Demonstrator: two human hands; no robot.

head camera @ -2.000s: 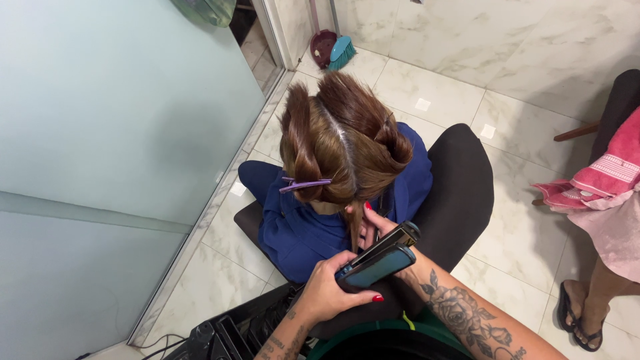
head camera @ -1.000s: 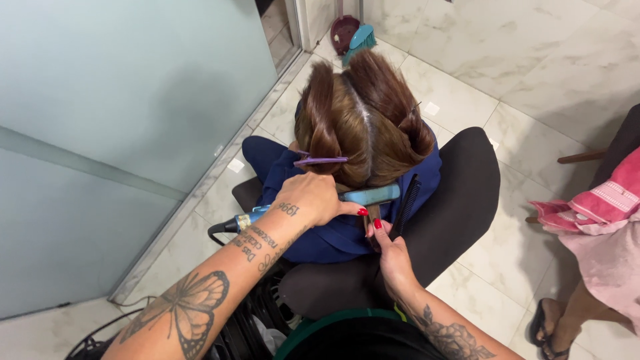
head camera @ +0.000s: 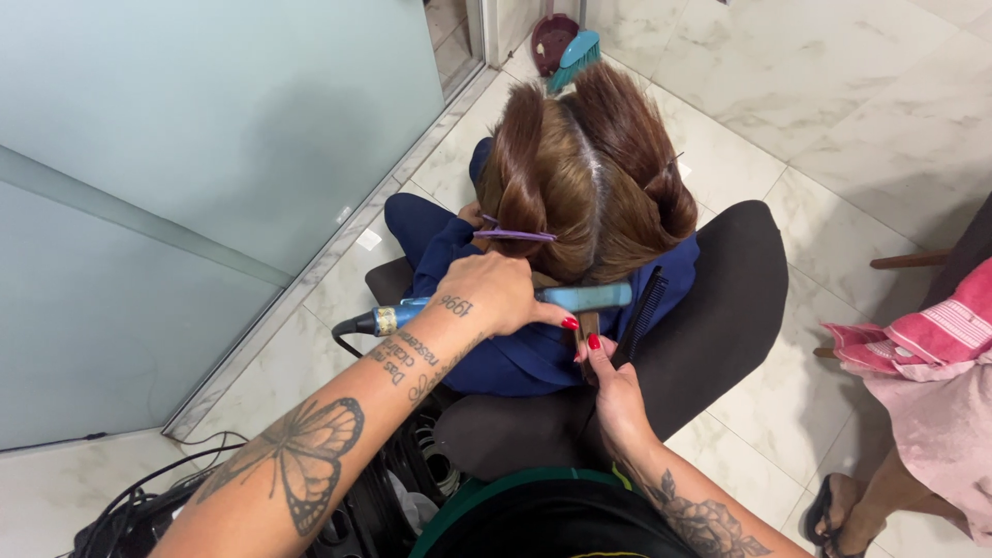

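My left hand [head camera: 492, 291] is closed around a blue flat iron [head camera: 585, 297], whose plates lie across a lock of hair [head camera: 587, 329] at the nape of a seated person. Below it, my right hand [head camera: 614, 380] pinches the lower part of that lock and also holds a black comb [head camera: 647, 310], teeth to the right. The person's brown hair [head camera: 566, 178] is parted down the middle, with both upper sections pinned up. A purple hair clip [head camera: 515, 234] fastens the left section. The person wears a blue top [head camera: 511, 360]. The hair's contact with the plates is partly hidden.
A dark chair [head camera: 721, 310] supports the person. Black trays [head camera: 372, 504] and cables stand at lower left, beside a frosted glass panel [head camera: 155, 232]. A dustpan [head camera: 553, 45] and a teal broom [head camera: 577, 58] are at the wall. Another person's legs and a pink towel [head camera: 949, 318] are at right.
Two seconds ago the flat iron was below the hair, pointing up right; now it lies across the lock at the nape. My left forearm has come up from the lower left.
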